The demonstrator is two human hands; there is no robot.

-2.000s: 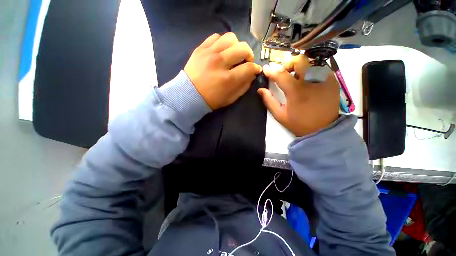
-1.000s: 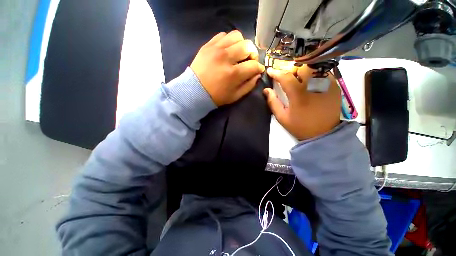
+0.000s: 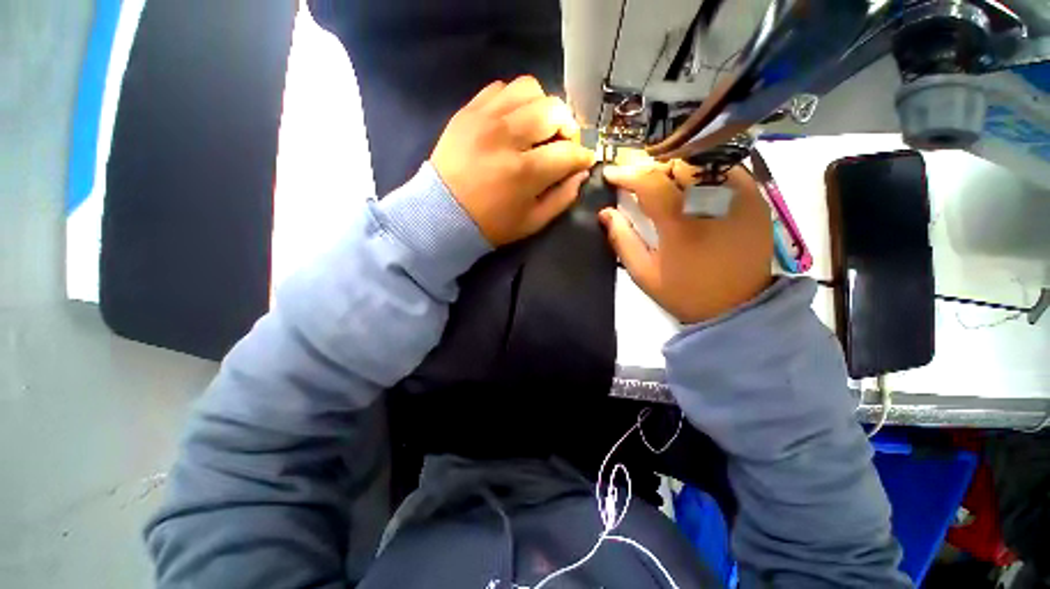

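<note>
A long black cut panel (image 3: 553, 311) lies on the white table and hangs over its front edge. My left hand (image 3: 512, 161) pinches its right seam edge just in front of the presser foot (image 3: 610, 144). My right hand (image 3: 702, 242) holds the same edge from the right, fingertips touching or nearly touching the left ones. Its upper fingers are partly hidden under the white sewing machine head (image 3: 679, 46). The cloth under the foot is hard to make out.
A smooth dark panel (image 3: 196, 173) lies flat at left. Pink and blue thread snips (image 3: 785, 219) and a black smartphone (image 3: 883, 265) with a cable lie right of my right hand. A blue crate (image 3: 927, 500) is below the table at right.
The view has shifted slightly, moving the machine head and panels in the picture. Both hands keep their pinch at the seam edge; cloth travel is too small to tell.
</note>
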